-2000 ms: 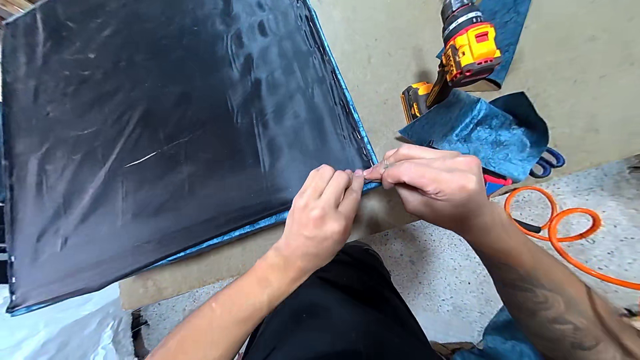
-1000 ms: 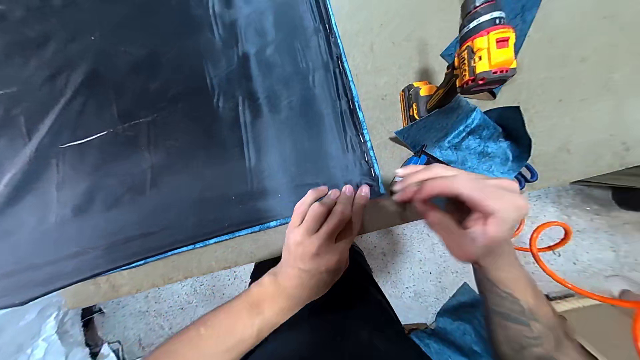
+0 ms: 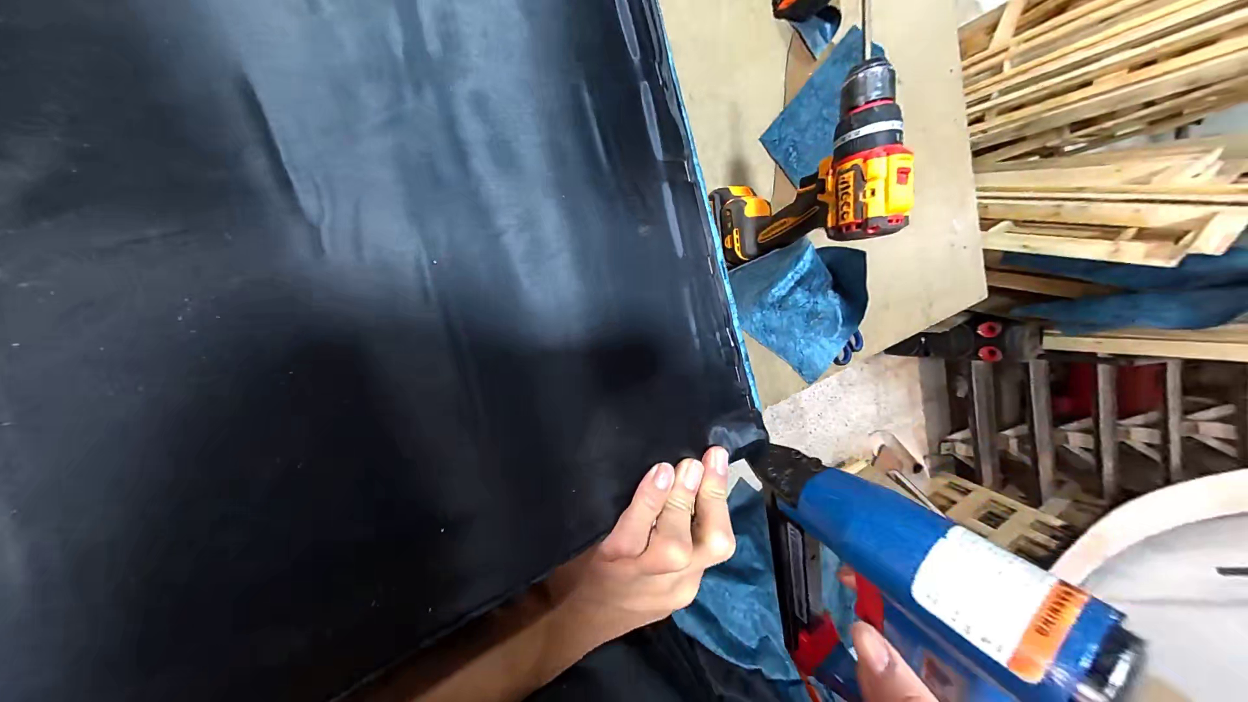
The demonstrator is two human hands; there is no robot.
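Black sheeting [image 3: 390,292] covers the face of a large flat panel with blue fabric [image 3: 729,292] along its right edge. The fingers of my left hand [image 3: 673,546] press on the sheeting by the near right corner, the thumb hidden below. Low in the view, my right hand [image 3: 882,663] is around the handle of a blue pneumatic staple gun [image 3: 877,526], much of the hand cut off or hidden. The gun's black nose meets the panel's corner, just right of my left fingertips.
Beyond the panel a yellow and black cordless drill [image 3: 868,185] lies on a board-topped table [image 3: 936,283], with blue fabric scraps [image 3: 795,302] and scissors [image 3: 850,347] beside it. Wooden strips [image 3: 1092,78] are stacked at the right, above a pale round-edged object [image 3: 1150,546].
My right hand, at the corner with its fingers before, now holds the staple gun there. My left hand stays at the panel's edge near the corner. The view has swung to the right.
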